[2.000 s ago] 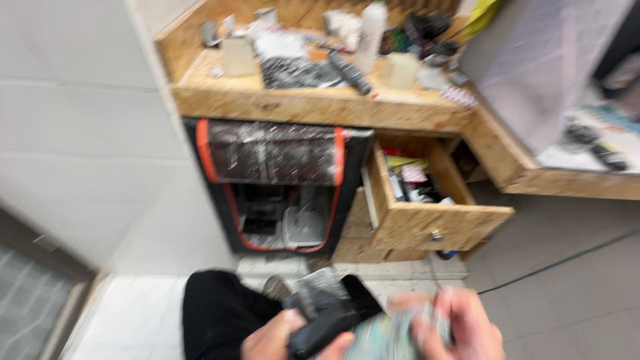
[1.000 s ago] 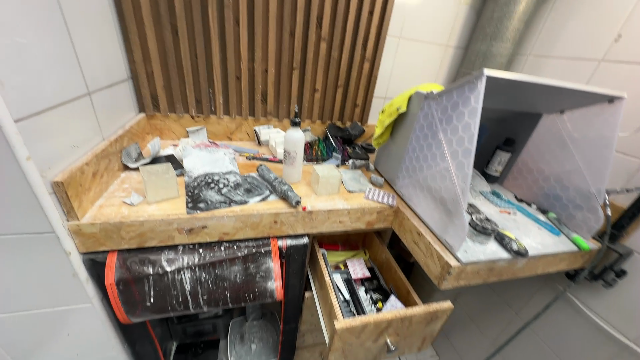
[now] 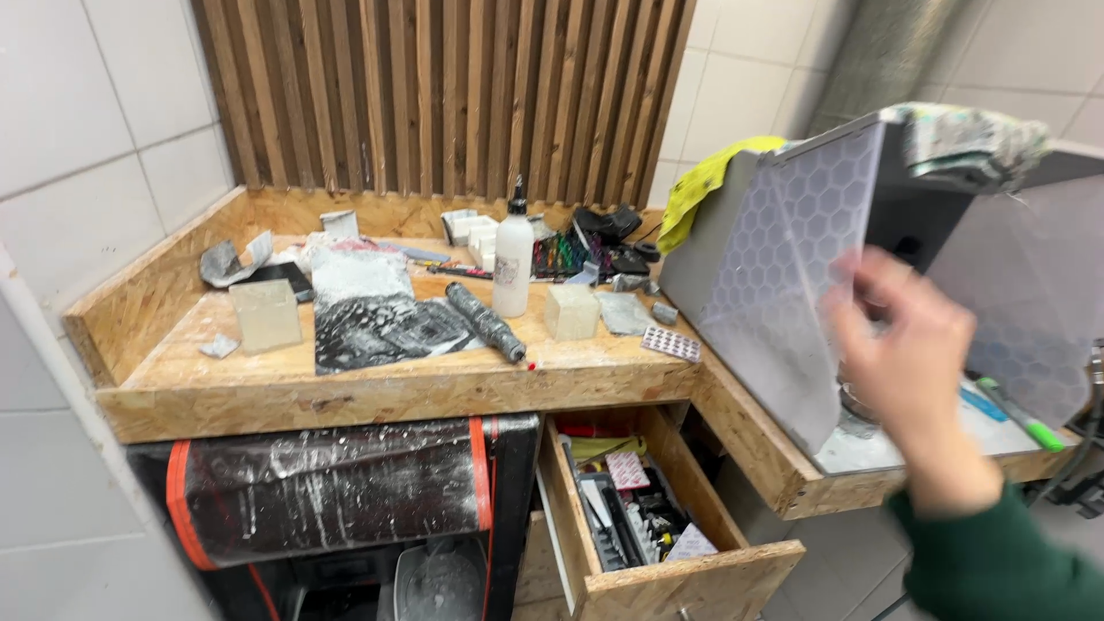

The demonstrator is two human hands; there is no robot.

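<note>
My right hand (image 3: 901,345), blurred, is raised in front of the open side of a grey spray booth (image 3: 776,285); its fingers are curled, and whether they hold anything is unclear. A patterned cloth (image 3: 975,147) hangs over the booth's top edge above the hand. My left hand is out of view. On the OSB bench stand a white squeeze bottle (image 3: 513,267) with a black tip and two translucent blocks, one at left (image 3: 266,317) and one at right (image 3: 572,312). A dusty cylindrical handpiece (image 3: 485,322) lies beside a dark, powder-covered sheet (image 3: 388,332).
An open wooden drawer (image 3: 690,569) full of small tools juts out below the bench. A black cabinet with a rolled-up, orange-trimmed flap (image 3: 328,496) is left of it. A yellow cloth (image 3: 711,185) drapes over the booth's left side. A green-tipped tool (image 3: 1022,414) lies inside the booth.
Two seconds ago both hands were low in view with a dark object and a patterned cloth; now a similar cloth lies on the booth and only my right hand shows. The view has swung upward.
</note>
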